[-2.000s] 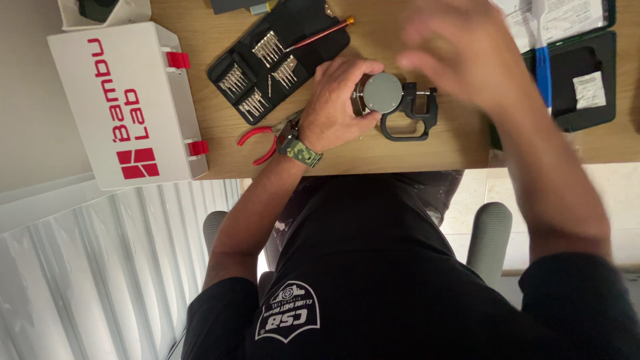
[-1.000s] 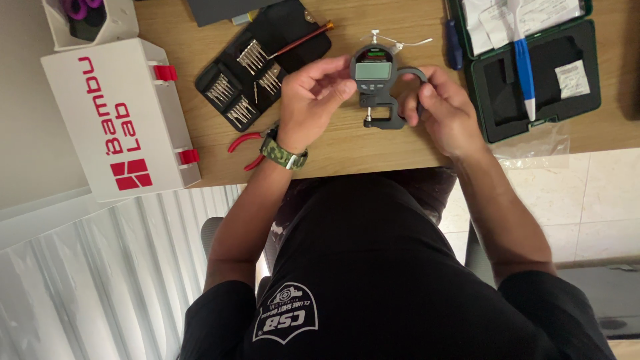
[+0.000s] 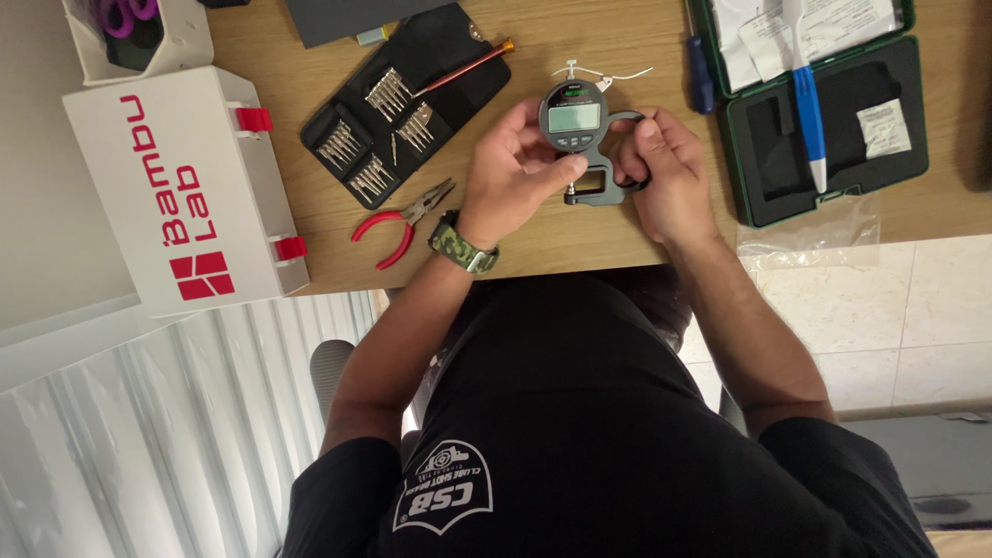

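A digital thickness gauge (image 3: pixel 574 128) with a round head and a dark metal C-frame is held between my hands above the wooden desk, its display facing up. My left hand (image 3: pixel 515 170) grips the left side of the head, with the thumb on the lower rim near the buttons. The fingers of my right hand (image 3: pixel 670 167) are closed around the curved handle of the frame. A thin white wire or tie (image 3: pixel 632 75) lies at the gauge's top. Red-handled needle-nose pliers (image 3: pixel 408 221) rest left of my left wrist.
An unfolded black bit case (image 3: pixel 465 74) holds several bits, with a red precision screwdriver (image 3: pixel 465 68) across it. A white box with red latches (image 3: pixel 178 194) stands left. At right are an open green case (image 3: pixel 748 186), a blue-and-white pen-like tool (image 3: pixel 808 116), a blue-handled screwdriver (image 3: pixel 700 75) and a plastic bag (image 3: pixel 814 236).
The gauge has turned from its back, seen earliest, to its display side. My right hand has moved down from over the desk and taken the handle.
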